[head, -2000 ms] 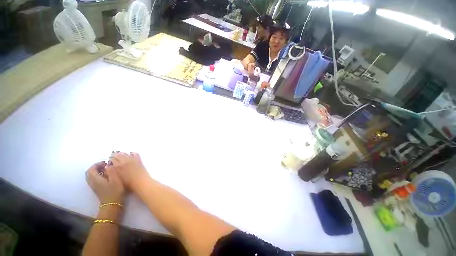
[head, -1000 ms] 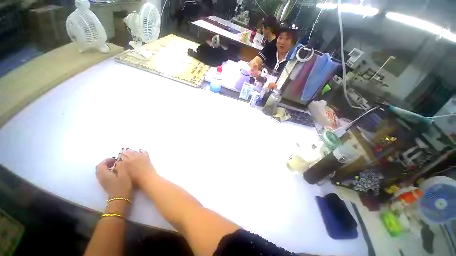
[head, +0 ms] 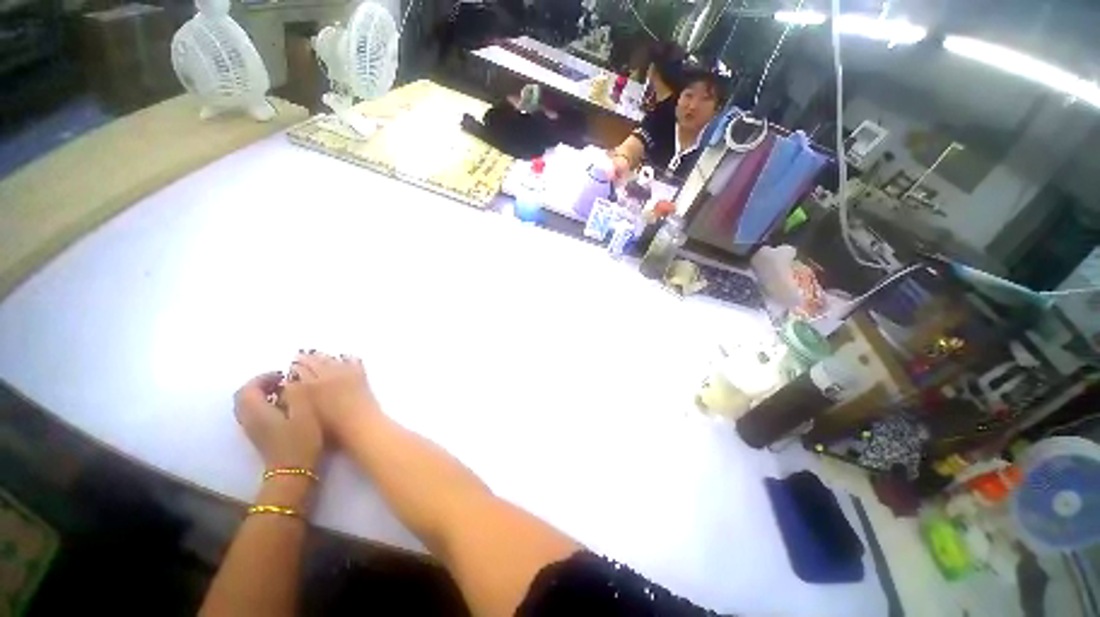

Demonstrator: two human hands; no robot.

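A large white worktable [head: 483, 362] fills the middle of the view. My left hand [head: 273, 416], with two gold-coloured bracelets at the wrist, rests on its near left part. My right hand [head: 332, 392] lies against and partly over it, and the fingers overlap. Dark spots show on the nails. I see no tool or cloth in either hand, but the palms and the space between the hands are hidden. A dark blue flat item [head: 814, 527] lies near the table's right end, far from my hands.
White cones [head: 727, 383] and a dark cylinder [head: 784, 407] stand at right. Bottles [head: 528, 199], a keyboard [head: 731, 286] and hanging swatches [head: 778, 181] line the far edge. A person [head: 688, 115] sits across. Fans [head: 223, 63] stand far left; another [head: 1062, 500] is lower right.
The view has shifted, so the surroundings sit slightly further right and lower. My hands stay together on the table. The person across has changed head and arm position a little.
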